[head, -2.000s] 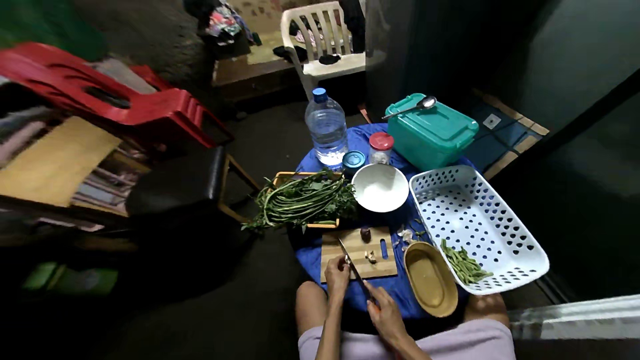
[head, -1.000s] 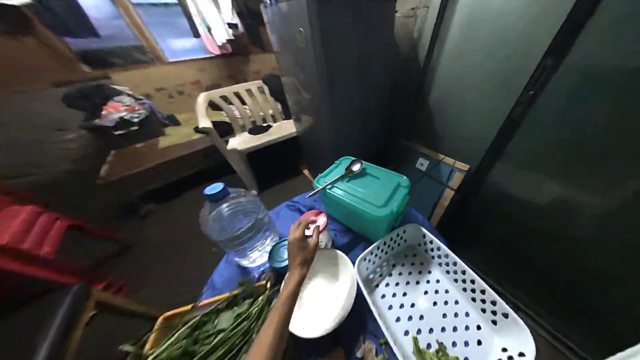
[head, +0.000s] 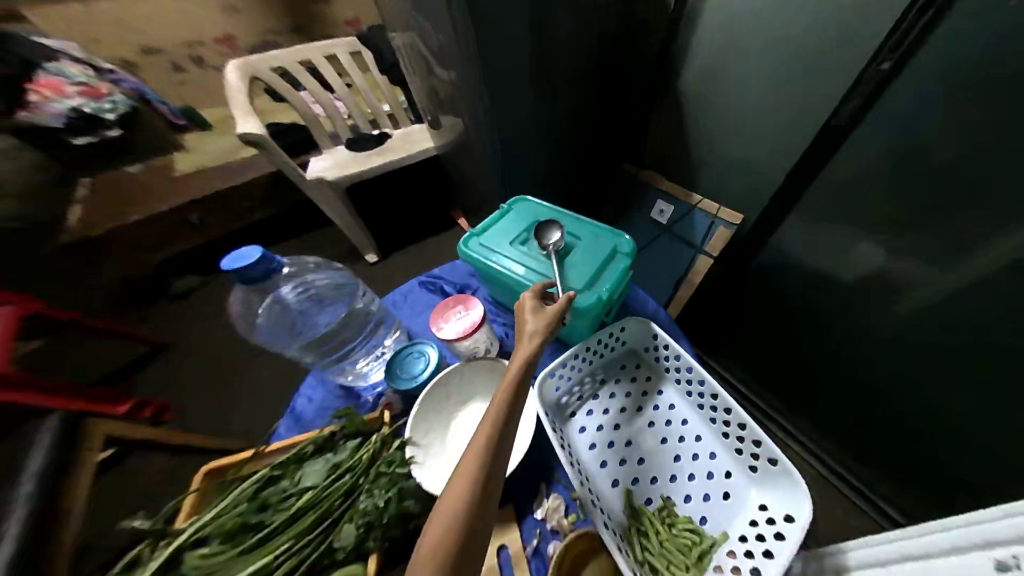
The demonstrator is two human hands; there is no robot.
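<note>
My left hand (head: 542,317) reaches up from the bottom of the head view, its fingers closed on the handle of a metal spoon (head: 550,236). The spoon's bowl lies over the lid of a teal plastic box (head: 588,240). Left of that hand stands a jar with a red lid (head: 458,318), beside a blue-lidded container (head: 413,365). My forearm crosses over a white bowl (head: 452,416). To its right is a white perforated basket (head: 672,400) with cut green beans (head: 668,532) in it. My right hand is out of view.
A large water bottle (head: 320,312) leans in view at the left of the blue-covered table (head: 308,408). Leafy greens (head: 320,488) overflow an orange-rimmed tray (head: 208,478). A cutting board (head: 506,544) and wooden bowl (head: 578,556) show at the bottom edge. A plastic chair (head: 344,104) stands behind.
My left hand has moved from the red-lidded jar to the spoon on the box and taken hold of its handle. Two seconds ago both hands were at the cutting board with a knife.
</note>
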